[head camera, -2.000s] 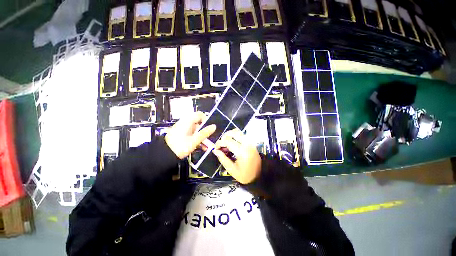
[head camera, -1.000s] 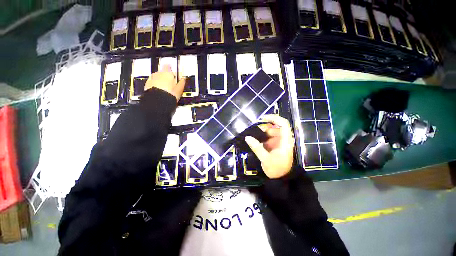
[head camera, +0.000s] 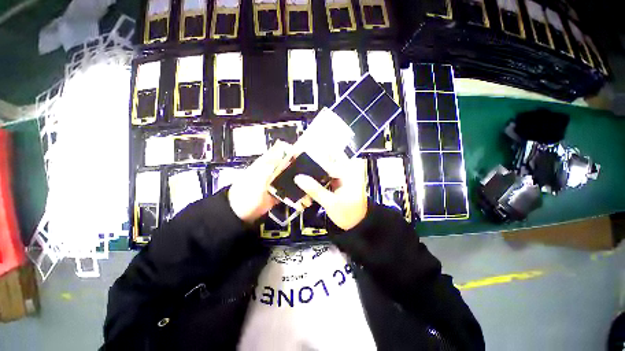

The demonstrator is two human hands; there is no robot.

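Note:
A phone display assembly (head camera: pixel 305 175), dark lower half and white upper half, is held tilted above the tray. My left hand (head camera: pixel 259 184) grips its left side. My right hand (head camera: pixel 345 195) is at its right side, with the thumb over the dark part. Whether a separate black pad lies under that thumb cannot be told. The sticker sheet in use (head camera: pixel 366 108) lies slanted across the tray behind the display, partly hidden by it and my hands. The black blister tray (head camera: pixel 267 86) holds rows of gold-rimmed displays, with a gap in its upper row.
Stacked sticker sheets (head camera: pixel 438 140) lie right of the tray. Peeled film scraps (head camera: pixel 514 195) lie on the green mat (head camera: pixel 582 212). A bright pile of white liner frames (head camera: pixel 92 161) is at left, near a red tray (head camera: pixel 10 206). More filled trays (head camera: pixel 493 58) are stacked at back right.
My left hand has come back from the tray's upper row with a display, leaving a gap there. My right hand has moved left to the display. The slanted sheet is now partly covered.

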